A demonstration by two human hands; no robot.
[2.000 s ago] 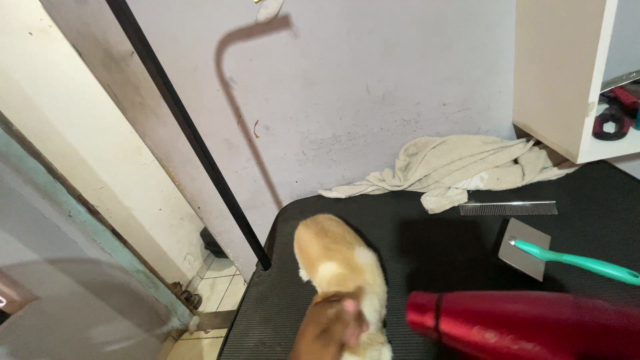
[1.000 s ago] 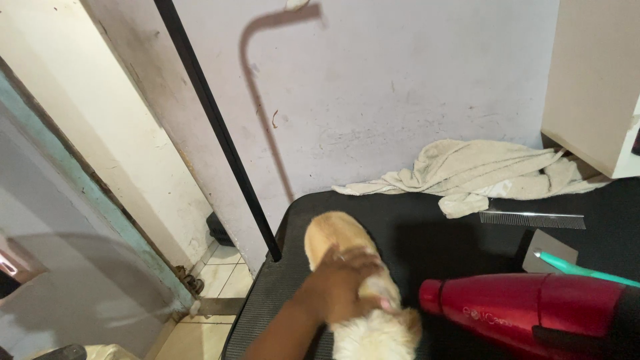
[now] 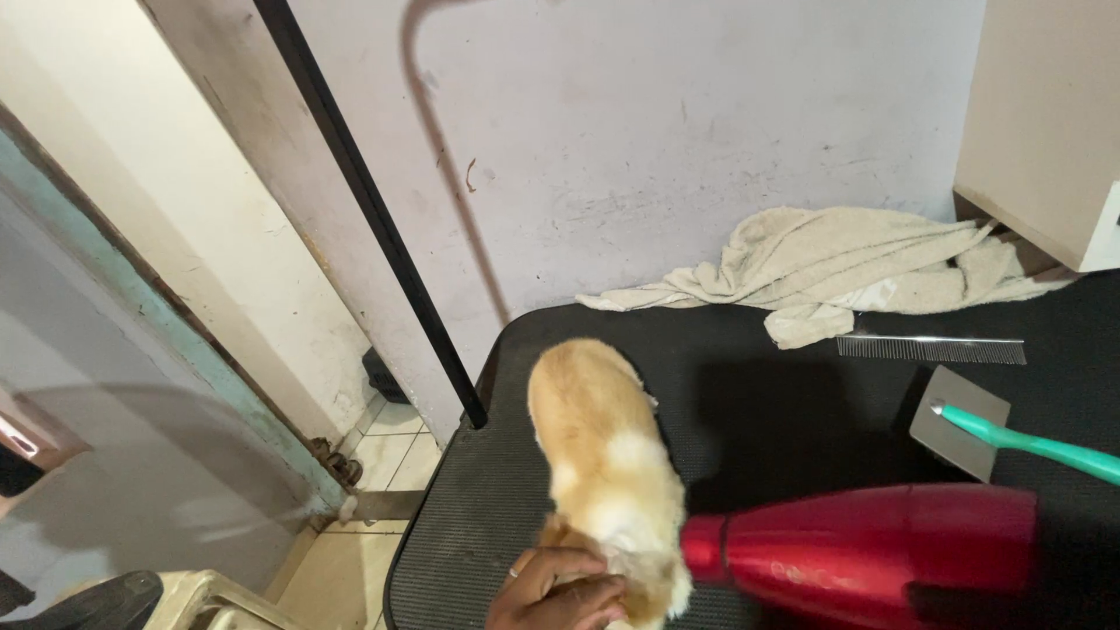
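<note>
A small tan-and-white dog (image 3: 591, 420) stands on the black ribbed grooming table, its rump toward the wall and its head end at the bottom edge. My left hand (image 3: 560, 591), with a ring on one finger, has its fingers bent against the fur at the head end; the dog's face is hidden. To the right, a red pet dryer (image 3: 857, 538) points its nozzle at the dog's side, close to the fur. My right hand is out of view, and the frame does not show what holds the dryer.
A metal comb (image 3: 932, 348) and a slicker brush with a green handle (image 3: 962, 420) lie on the grooming table (image 3: 472, 525). A crumpled beige towel (image 3: 840, 254) lies along the wall. A black upright pole (image 3: 376, 210) rises at the table's left corner; a cabinet (image 3: 1041, 122) juts in at right.
My left hand has moved from the dog's back down to its head end, uncovering the back. Between the first two frames the dryer's body came further into view.
</note>
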